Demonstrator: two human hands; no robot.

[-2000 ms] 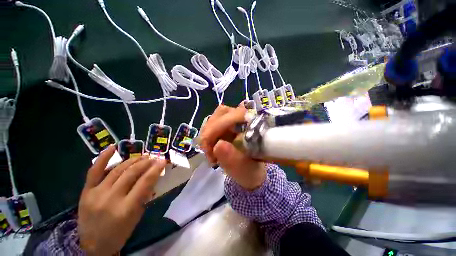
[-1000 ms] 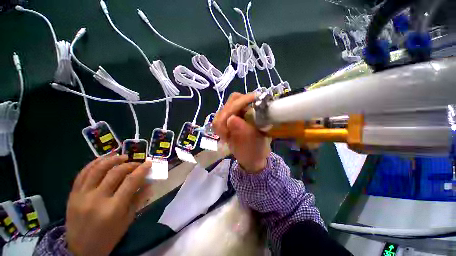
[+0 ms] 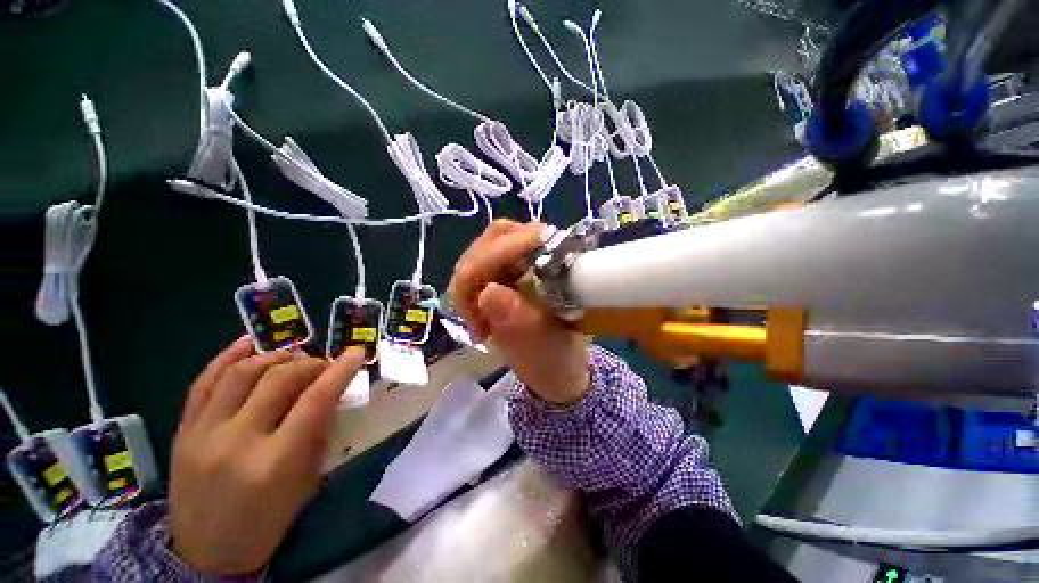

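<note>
My right hand grips the nozzle end of the glue dispensing gun, beside the silver nozzle clamp. The nozzle tip is hidden by the fingers. My left hand lies palm down, its fingertips at the near edges of two open adapter housings, one at the left and one beside it. A third open housing with a board stands between my hands, a white tab at its near edge. White looped cords run away from the housings.
Two housings stand at the far left. More small housings stand beyond the gun. A crumpled white sheet and a shiny plastic-covered bundle lie near my body. Black air hoses with blue fittings are at upper right.
The gun and my right hand have moved left along the row relative to the housings. The housings and cords sit further right in view. My left hand's fingertips now reach the left two housings.
</note>
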